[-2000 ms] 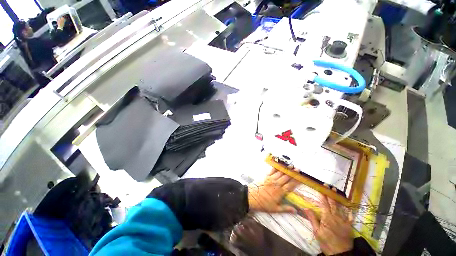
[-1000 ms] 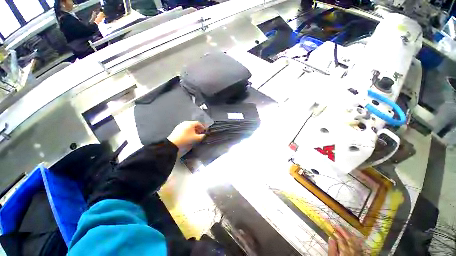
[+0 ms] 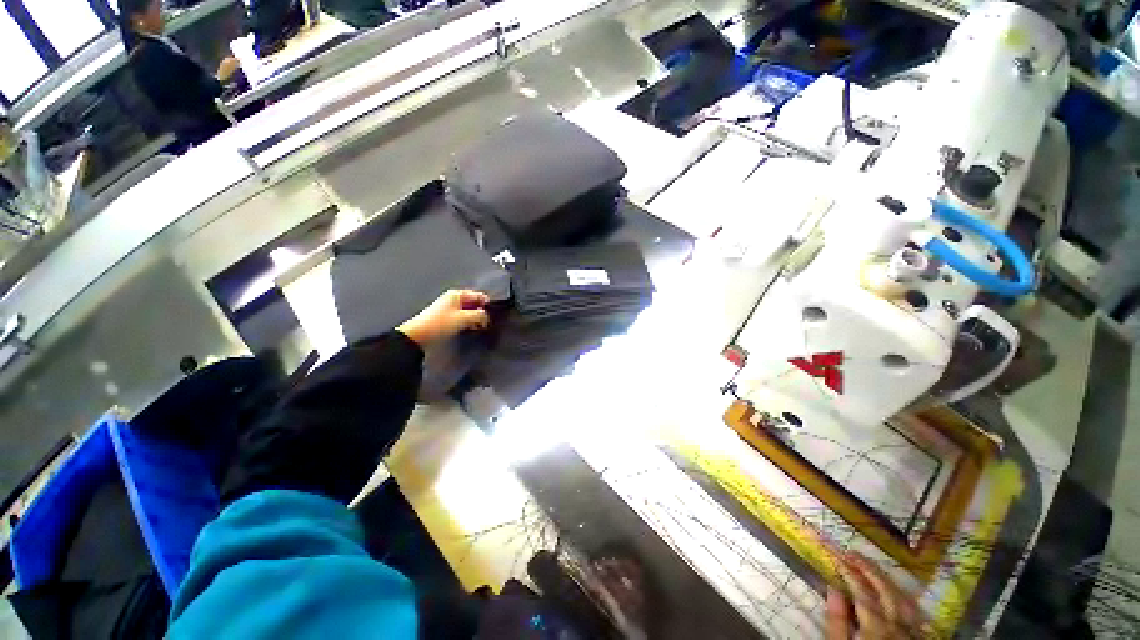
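Note:
My left hand [image 3: 448, 318] is at the left fabric stacks, its fingertips pinched at the edge of a black fabric piece [image 3: 400, 278]. The fanned black layers [image 3: 581, 306] lie just right of it, with a white label [image 3: 588, 278] on top. A thick folded dark pile [image 3: 538, 169] sits behind. My right hand [image 3: 875, 606] is at the bottom edge, partly cut off, resting by the yellow strip [image 3: 763, 506]; whether it holds anything cannot be told. The orange-yellow clamp frame [image 3: 960, 494] lies under the white machine head [image 3: 863, 338], with no black fabric visible inside it.
A blue bin [image 3: 144, 500] with dark material stands at lower left. A blue tube [image 3: 981, 250] loops on the machine head. Dark thread ends tangle over the front and right of the table. A seated person [image 3: 175, 75] is at the far upper left.
My left hand has gone from the clamp frame to the left fabric stacks, and in the last second shifted slightly left. My right hand stays near the yellow strip. The view has turned left.

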